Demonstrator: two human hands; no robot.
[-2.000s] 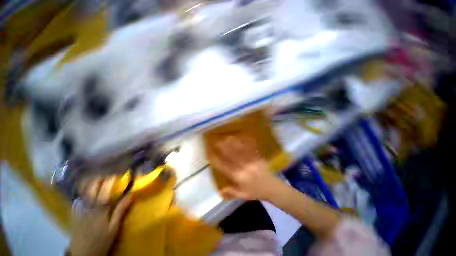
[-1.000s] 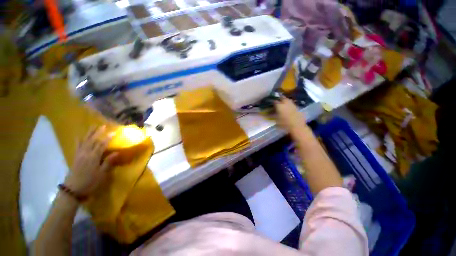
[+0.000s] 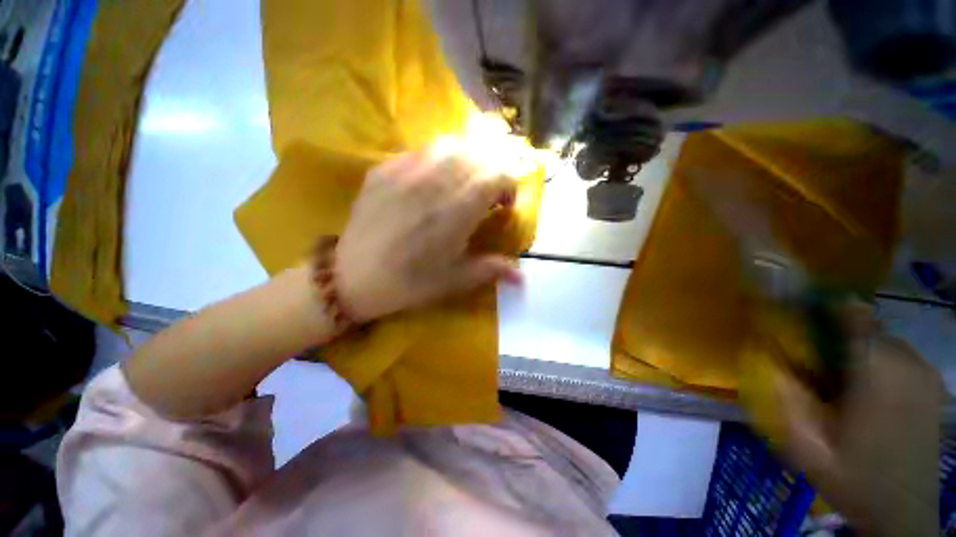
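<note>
A mustard-yellow fabric panel (image 3: 419, 362) lies left of the needle and hangs over the table's front edge. My left hand (image 3: 425, 231) lies on it, fingers spread, beside the bright lamp glow. The presser foot and needle area (image 3: 616, 157) is just right of the cloth. A squarish mustard stack (image 3: 681, 273) lies right of the needle. My right hand (image 3: 839, 409), blurred, is over the right part of this stack and holds snips (image 3: 823, 315) with a green and a yellow-orange handle; whether the blades are open cannot be told.
Long mustard strips (image 3: 94, 178) lie at the far left beside a neighbouring machine with a blue stripe (image 3: 47, 136). A table-edge ruler (image 3: 566, 384) runs along the front. A blue lattice crate (image 3: 755, 488) and a white sheet (image 3: 668, 462) are below the edge.
The view has moved closer to the needle. My right hand has come from beyond the stack back over it and now holds the snips. My left hand stays on the cloth.
</note>
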